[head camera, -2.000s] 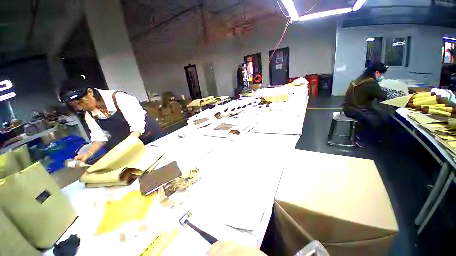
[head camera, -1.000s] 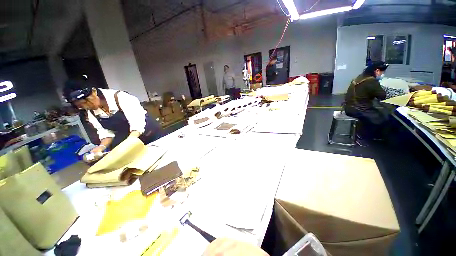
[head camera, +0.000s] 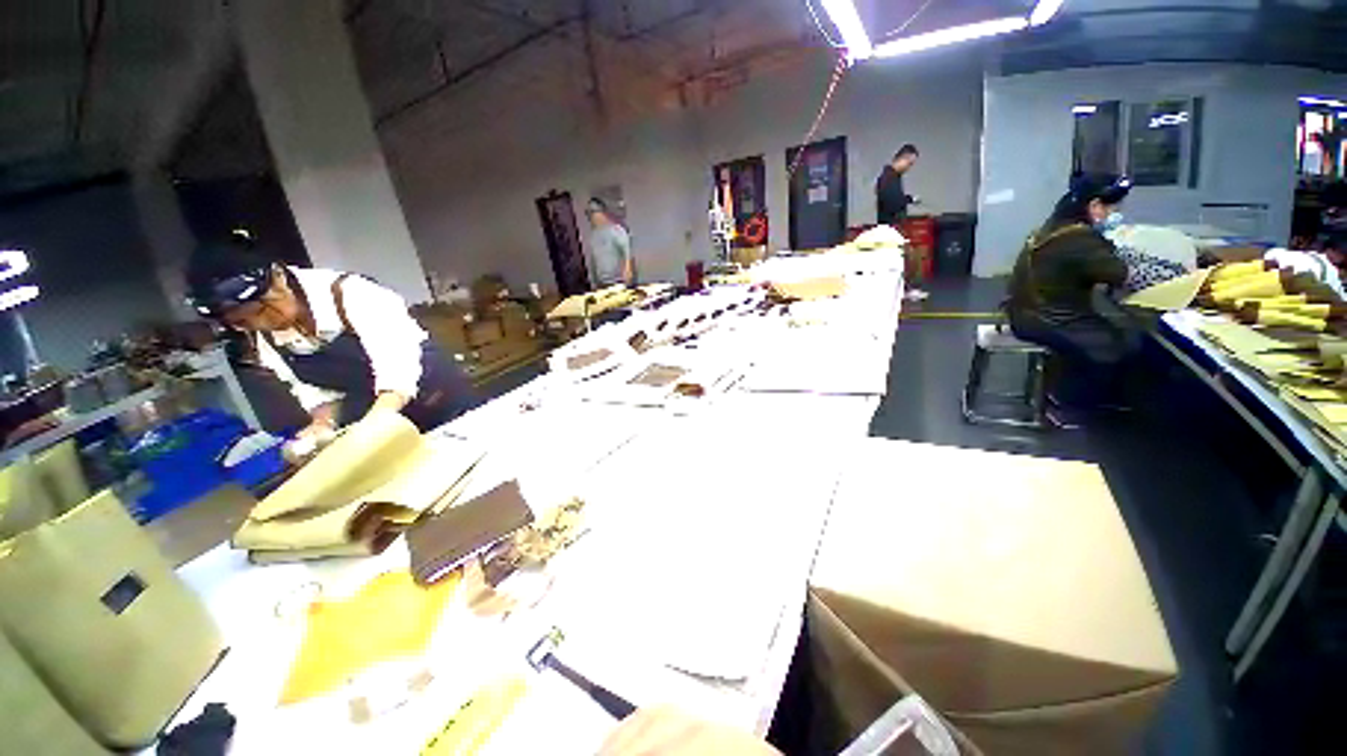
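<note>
A hammer (head camera: 584, 678) with a small metal head and dark handle lies on the white table near the bottom centre. A blurred pale tan shape (head camera: 687, 733), cut off by the bottom edge, covers the handle's near end; I cannot tell if it is a hand or material. No hand of mine shows clearly. A clear plastic object (head camera: 901, 730) is cut off at the bottom, right of it. A yellow strip (head camera: 470, 719) and an orange-yellow sheet (head camera: 367, 635) lie left of the hammer.
Khaki bag bodies (head camera: 111, 613) stand left, by a crumpled black lump (head camera: 198, 731). A dark brown pad (head camera: 470, 532) and brown scraps (head camera: 535, 542) lie beyond the sheet. A coworker (head camera: 347, 347) handles khaki panels (head camera: 347, 485). A large carton (head camera: 990, 569) is at right; a person (head camera: 1067, 288) sits beyond.
The pale shape and clear object at the bottom edge have shifted slightly. The coworker's hands have moved nearer the panels. Two people in the background have changed place. The hammer lies in about the same spot.
</note>
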